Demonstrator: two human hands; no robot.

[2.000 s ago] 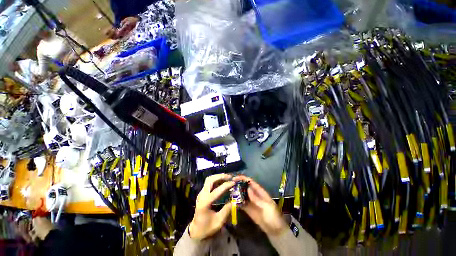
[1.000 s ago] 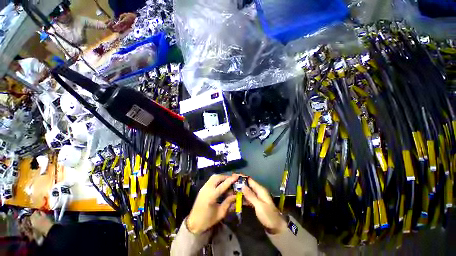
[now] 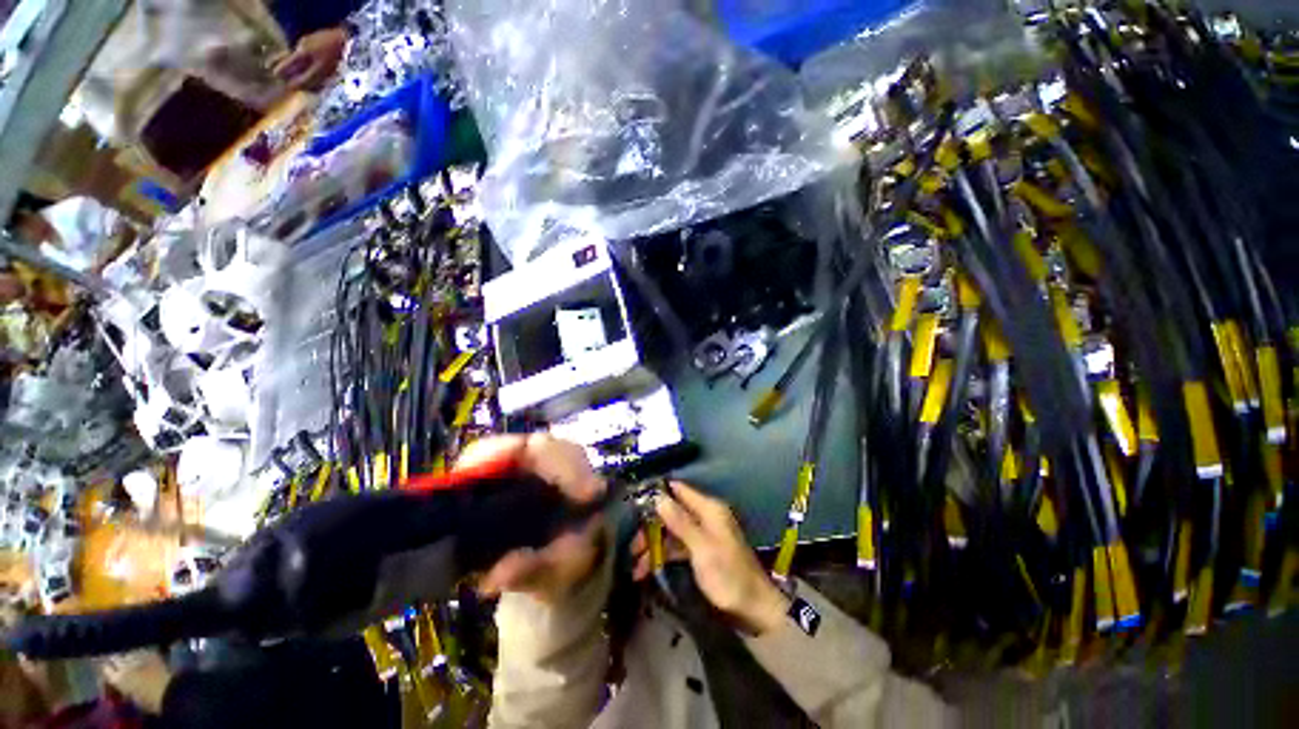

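Observation:
The black electric screwdriver (image 3: 385, 548) with a red strip lies level across the lower left, its cord end to the left. My left hand (image 3: 549, 520) is shut around its front part, slightly blurred. My right hand (image 3: 712, 548) holds a small camera module (image 3: 650, 499) at the fingertips, with a yellow-banded tail hanging down. The screwdriver's tip is close to the module; I cannot tell if they touch. The white block fixture (image 3: 567, 335) with square openings stands just beyond my hands.
Piles of black cables with yellow bands lie at right (image 3: 1026, 342) and left (image 3: 406, 342). A crumpled clear bag (image 3: 641, 114) and dark parts (image 3: 734, 285) lie behind the fixture. White plastic housings (image 3: 214, 328) are heaped at left. A blue bin (image 3: 428, 135) and another person's hand (image 3: 311, 57) are at the back.
The screwdriver hung at the left of the fixture; my left hand has left the module, gripped the screwdriver and brought it down level. My right hand alone keeps the module.

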